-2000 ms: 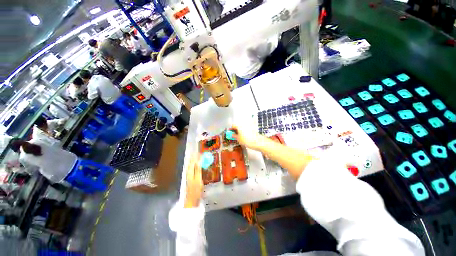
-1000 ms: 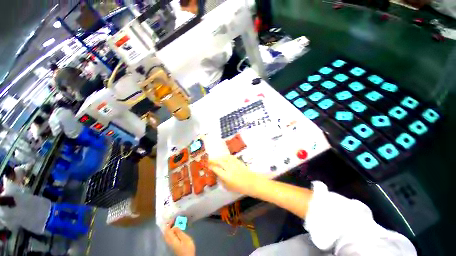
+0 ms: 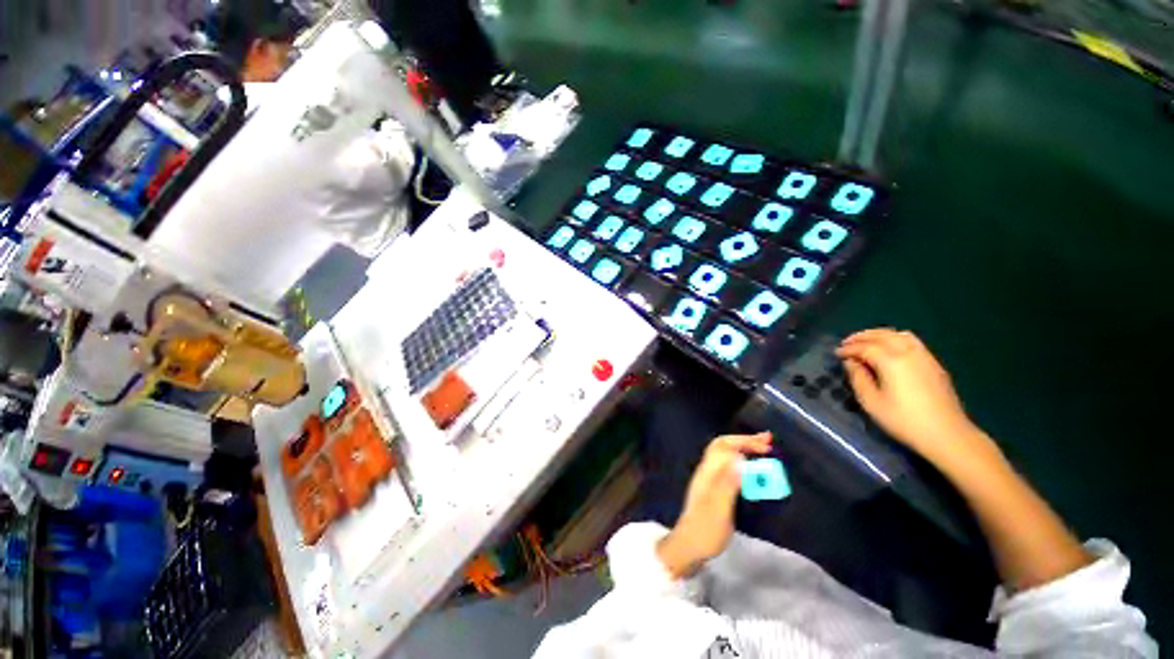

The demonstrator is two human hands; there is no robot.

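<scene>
My left hand point(image 3: 707, 507) holds one cyan square housing point(image 3: 765, 480) by its edge above the lap; a dark round centre shows in it. My right hand point(image 3: 909, 394) is over the release-liner sheet point(image 3: 816, 409) with dark dots on the green bench, fingertips at its upper right edge. Whether the right fingers hold anything is hidden. The orange fixture blocks point(image 3: 364, 458) sit at the machine's left, with one cyan housing point(image 3: 337, 399) in the upper block.
A black parts tray point(image 3: 721, 232) with rows of cyan housings lies behind the sheet. The white machine base point(image 3: 567, 373) carries a dotted plate point(image 3: 453, 328), a loose orange block point(image 3: 448, 400) and a red button point(image 3: 603, 370). The brass working head point(image 3: 245, 354) hangs at left. A person in white is behind the machine.
The view has turned right. My left hand has carried the housing from the machine's front edge to above the lap. My right hand has moved from the fixture blocks to the dotted sheet.
</scene>
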